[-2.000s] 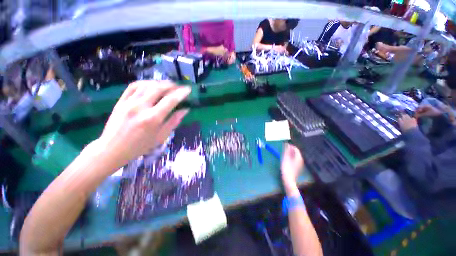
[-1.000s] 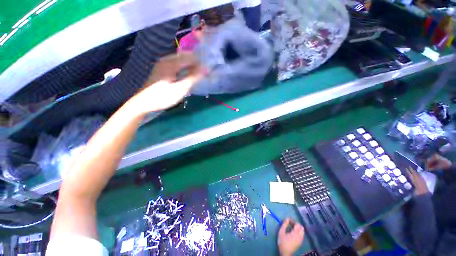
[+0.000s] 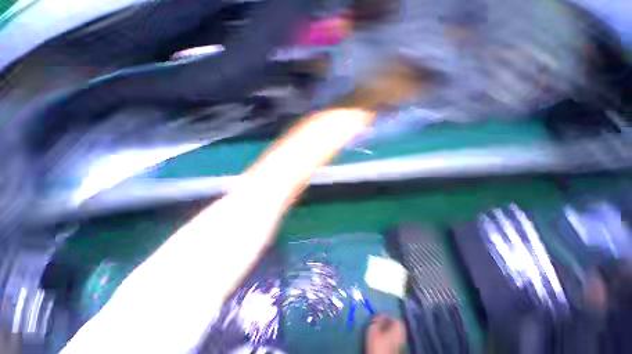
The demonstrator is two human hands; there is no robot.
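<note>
The whole view is strongly blurred. My left arm reaches up over the shelf, and my left hand [image 3: 396, 83] is a brown smear at a greyish, crinkled plastic bag [image 3: 485, 62]; its fingers and any hold on the bag cannot be made out. My right hand [image 3: 385, 335] is low on the bench at the bottom edge, partly cut off, just below the blue-handled nippers [image 3: 360, 309]. Whether it holds anything cannot be told.
The pale shelf edge [image 3: 443, 164] crosses the view. On the bench are a bright white heap [image 3: 258, 312], a pile of small leads [image 3: 315, 290], a paper note [image 3: 386, 275], stacked fixtures [image 3: 431, 266] and a black parts tray [image 3: 478, 259]. Another person's blurred hand is far right.
My left hand has risen from over the bench to the shelf and then moved right along it. The view has tilted up towards the shelf. My right hand stays near the nippers.
</note>
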